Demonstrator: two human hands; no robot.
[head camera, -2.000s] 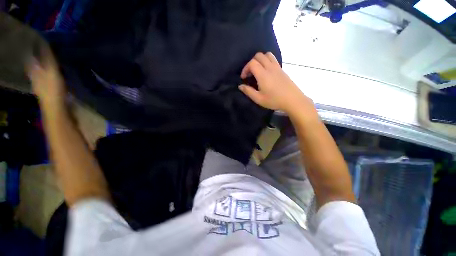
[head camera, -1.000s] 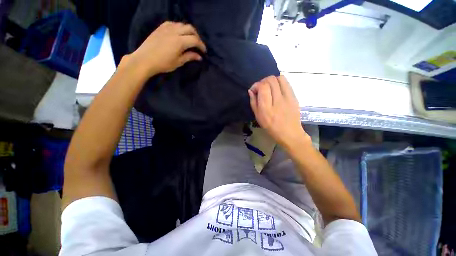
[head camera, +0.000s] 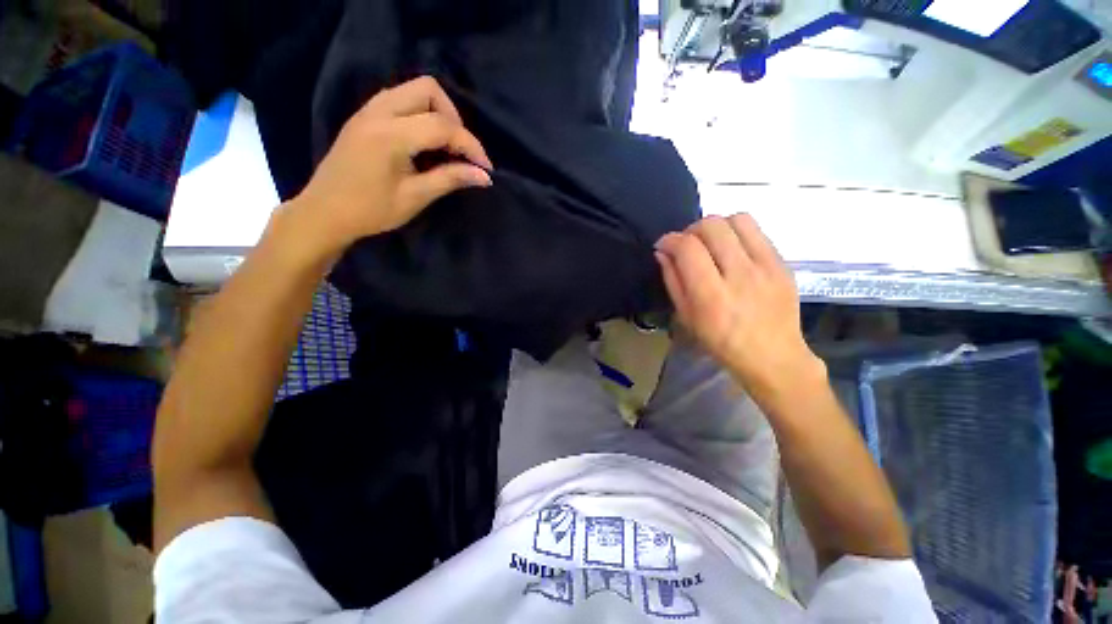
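Note:
A black garment piece (head camera: 488, 262) lies over the table left of the needle area and hangs down over the front edge toward the lap. My left hand (head camera: 396, 159) pinches a fold of it between thumb and fingers near the upper middle. My right hand (head camera: 732, 287) pinches its right edge just above the table's front edge. A folded edge runs between the two hands. The presser foot and needle area (head camera: 698, 49) stands above and right of the cloth, apart from it.
The white table (head camera: 854, 226) has a silvery front edge. A smartphone (head camera: 1037, 222) lies in a beige tray at right. A blue-grey mesh basket (head camera: 963, 475) stands below. A blue crate (head camera: 122, 128) is at upper left. A dark garment pile (head camera: 366, 463) lies left of the lap.
My left hand has come in from the far left and pinched the cloth. My right hand has moved right and slightly down with the cloth's edge. More table shows at left.

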